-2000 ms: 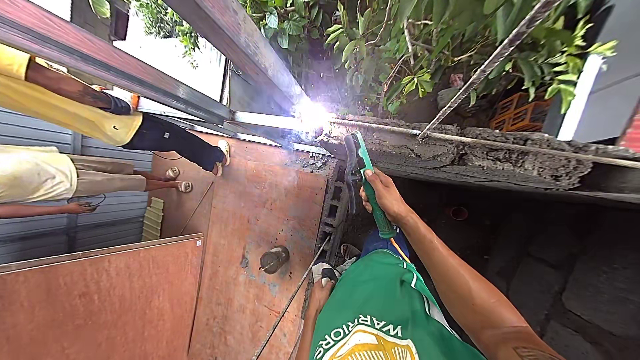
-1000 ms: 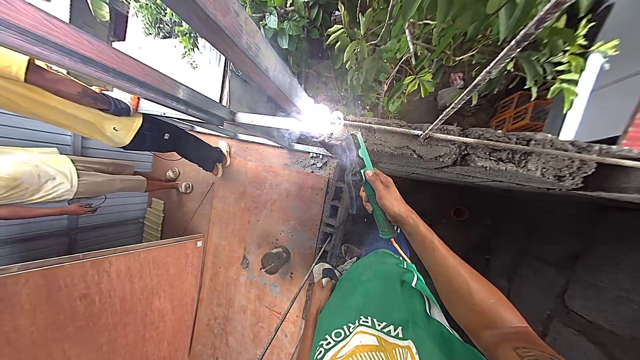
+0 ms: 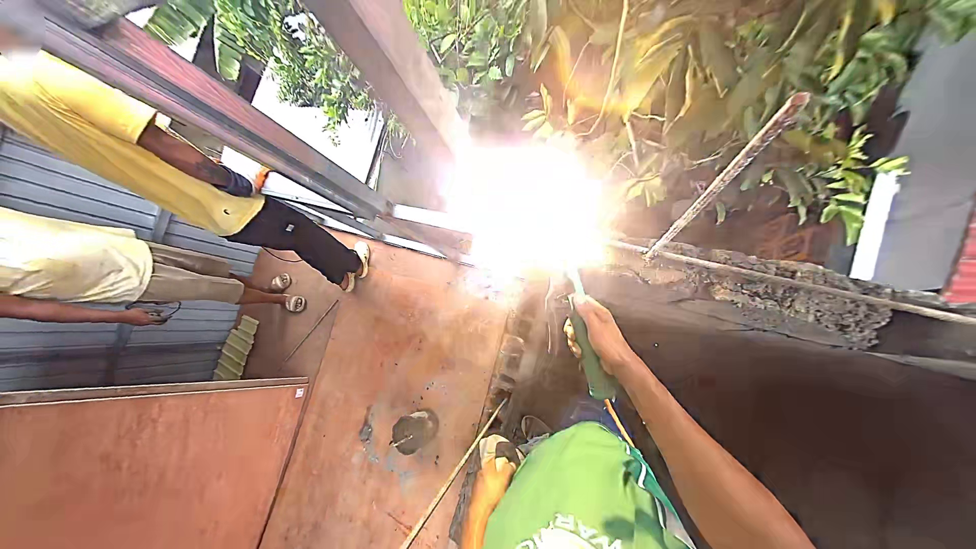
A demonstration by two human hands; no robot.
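Observation:
My right hand [image 3: 602, 335] is closed around the green handle of a welding electrode holder [image 3: 592, 362], with an orange cable [image 3: 619, 423] running from its lower end. Past the holder's tip, a large white welding arc [image 3: 530, 210] glares at the foot of a slanting steel beam [image 3: 396, 69] and hides the joint and the electrode. My left hand [image 3: 492, 484] is low in the view, left of my green shirt, by a pale and dark shoe-like thing; its fingers are unclear. A thin rod [image 3: 454, 476] passes close beside it.
Two people, one in a yellow shirt [image 3: 175, 183] and one in a pale shirt [image 3: 76, 255], stand at left on reddish boards [image 3: 396, 335]. A raised panel [image 3: 145, 465] lies below them. Rough concrete edging [image 3: 808, 297], a slanting rebar [image 3: 728, 175] and leafy branches [image 3: 671, 69] are at right.
The arc's glare has grown much larger and now washes out the beam's foot and the holder's tip. My right hand stays on the holder. The two people stand in about the same places.

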